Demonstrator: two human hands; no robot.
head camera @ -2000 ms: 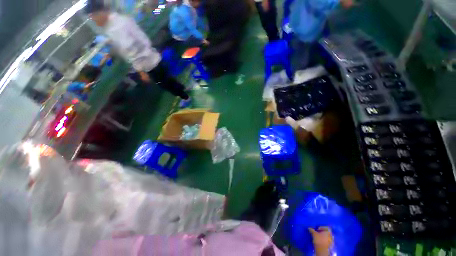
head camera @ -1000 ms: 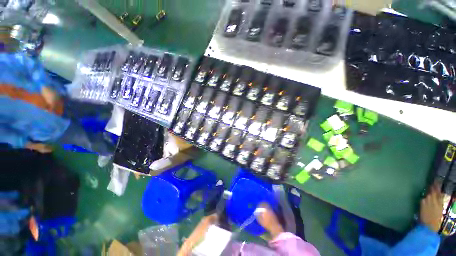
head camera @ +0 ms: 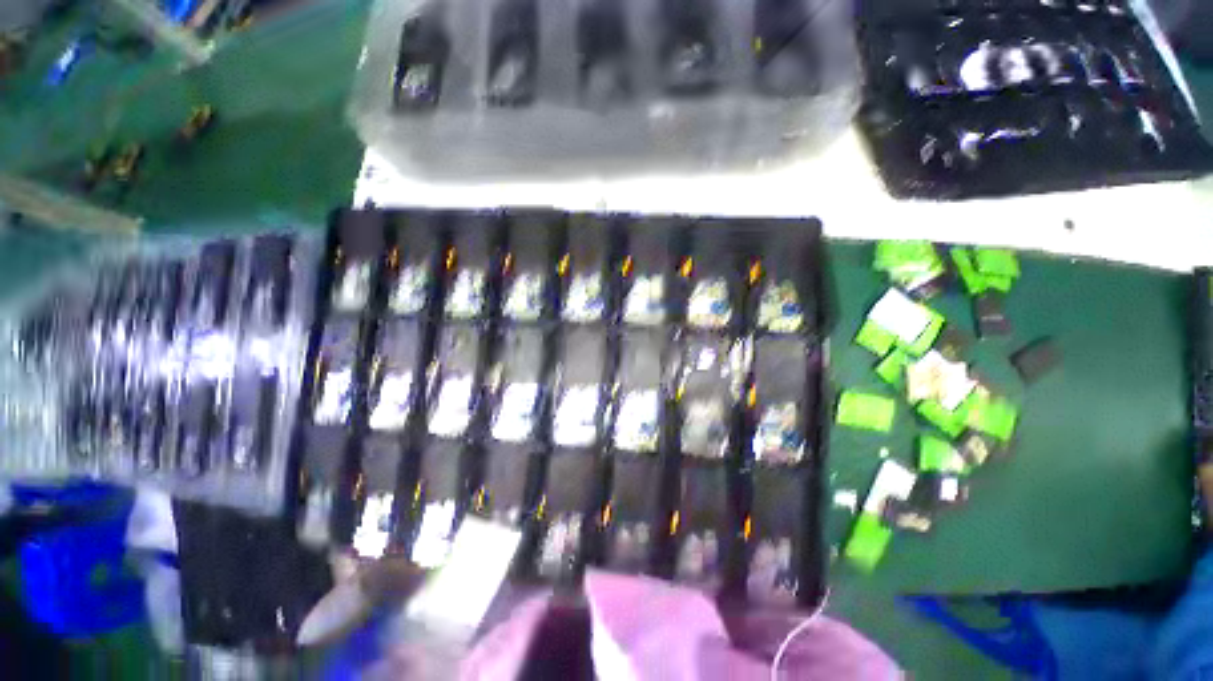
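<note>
A large black blister tray [head camera: 823, 399] lies straight in front of me. Its three rows of pockets hold black phone half-assemblies [head camera: 580, 406] with pale silvery areas and small orange tabs. Pink sleeves [head camera: 665, 625] are at the bottom edge, with a thin white cord by the right one. A flat white piece [head camera: 468, 572] overlaps the tray's lower edge beside the left sleeve. A blurred brownish shape lies left of it; I cannot tell whether it is my left hand or cardboard. My right hand cannot be seen beyond its sleeve.
Clear blister trays [head camera: 173, 359] with black pieces adjoin on the left. Green-and-white small pieces [head camera: 931, 386] lie right of the tray. A white ledge [head camera: 692, 200] behind bears a clear tray and a glossy black tray [head camera: 1024, 107]. A blue stool [head camera: 80, 565] and another black tray are lower left.
The view has swung from the floor and aisle to the bench, and the black tray now sits squarely and nearer. The right hand seen a second ago is out of sight.
</note>
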